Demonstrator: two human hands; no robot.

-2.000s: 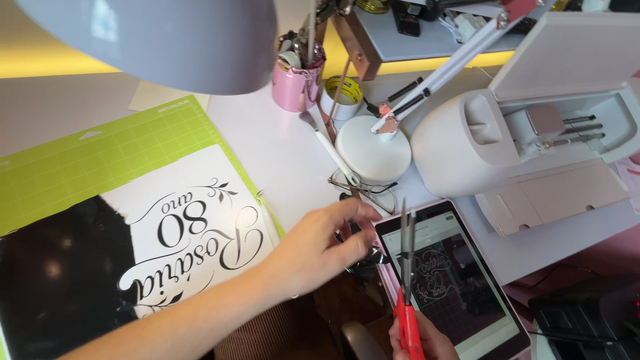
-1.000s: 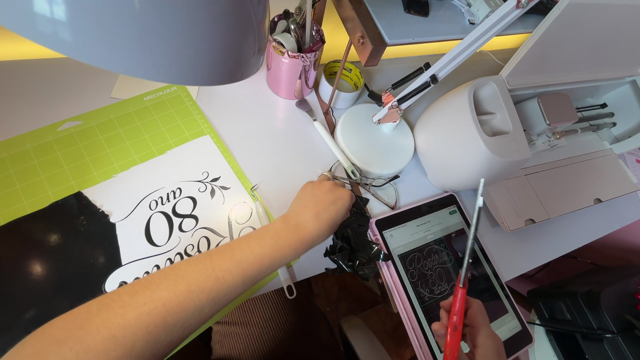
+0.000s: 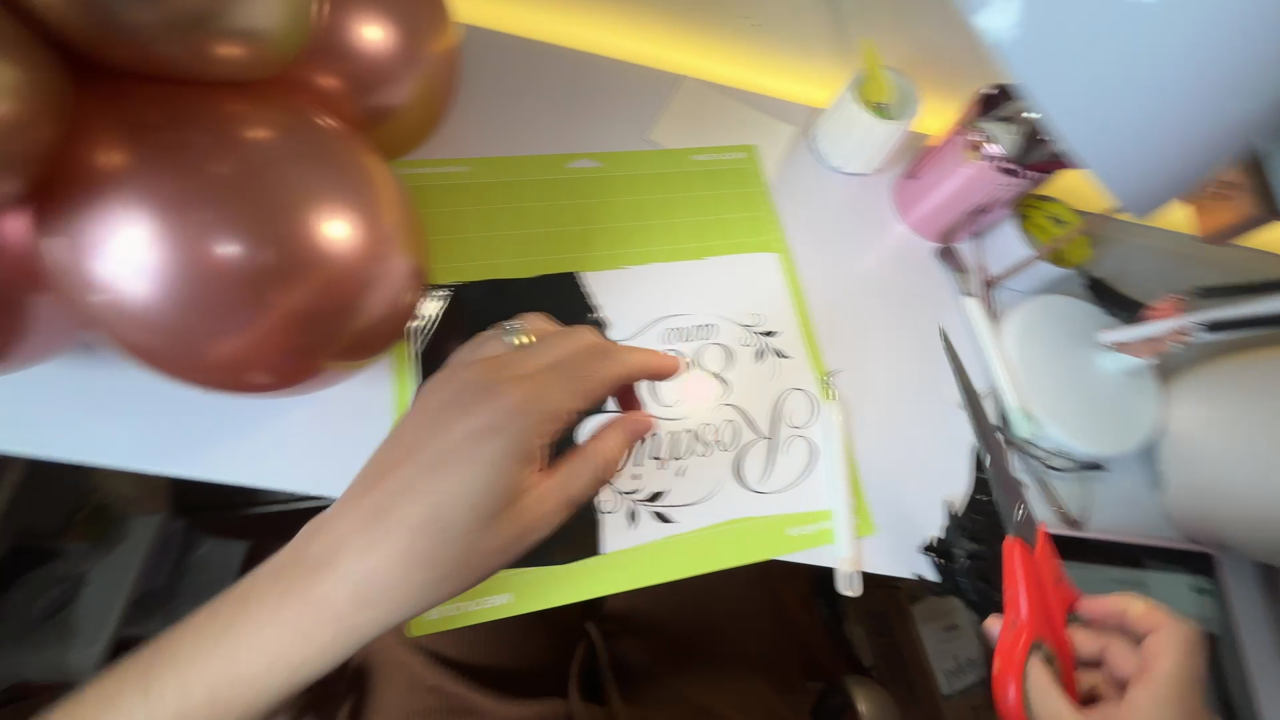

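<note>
My left hand (image 3: 520, 430) hovers over or rests on the sheet of black vinyl (image 3: 520, 300), thumb and forefinger apart with nothing between them. The vinyl's other half is peeled back to white backing (image 3: 690, 285) bearing black script lettering and leaf ornaments. Both lie on a green cutting mat (image 3: 590, 220). A thin white tool (image 3: 846, 500) lies along the mat's right edge. At the lower right my right hand (image 3: 1130, 650) holds red-handled scissors (image 3: 1020, 570) with the blades together, pointing up. Black vinyl scraps (image 3: 965, 540) are heaped beside them at the table edge.
Metallic balloons (image 3: 230, 230) fill the upper left. A white cup (image 3: 862, 125), a pink tool holder (image 3: 965, 180), a tape roll (image 3: 1055, 230) and a round white lamp base (image 3: 1080, 375) stand at the right. A tablet (image 3: 1150, 570) lies behind my right hand; a white machine (image 3: 1225, 440) is at the right edge.
My left hand has moved from the black scraps beside the lamp base to above the sheet on the mat. The scissors remain in my right hand. The view has swung left, bringing in the balloons.
</note>
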